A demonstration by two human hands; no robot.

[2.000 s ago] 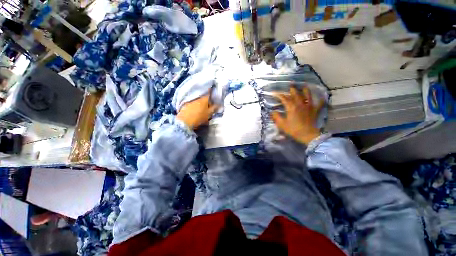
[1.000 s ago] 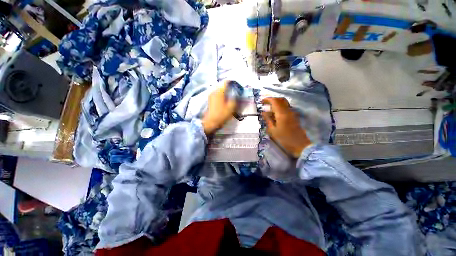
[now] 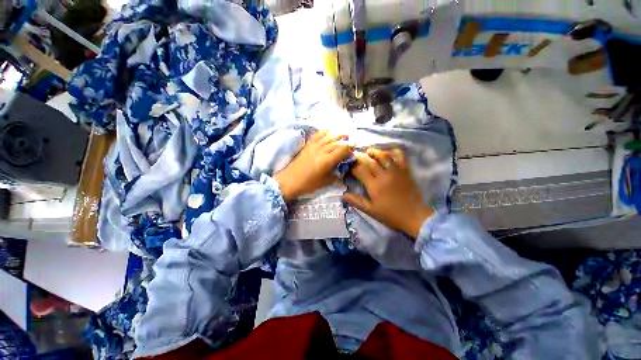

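Note:
My left hand (image 3: 314,165) and my right hand (image 3: 388,184) meet just in front of the presser foot (image 3: 353,105) of the sewing machine (image 3: 457,35). Their fingertips pinch a small dark blue printed edge of the garment piece (image 3: 432,151) between them. The cloth's pale wrong side faces up and passes under and around my right hand, with a dark seam edge along its right side. Whether the needle is in the cloth cannot be told in the glare.
A heap of blue floral fabric (image 3: 179,105) lies left of the machine. Brown tape (image 3: 91,186) runs along the table at left, beside a grey motor-like housing (image 3: 35,144). Blue loops (image 3: 630,179) are at the far right. More floral cloth (image 3: 608,278) lies below right.
My right hand was spread flat on the cloth, then drew in its fingers. Both hands have come together at the cloth edge. The view has shifted, showing more of the machine head.

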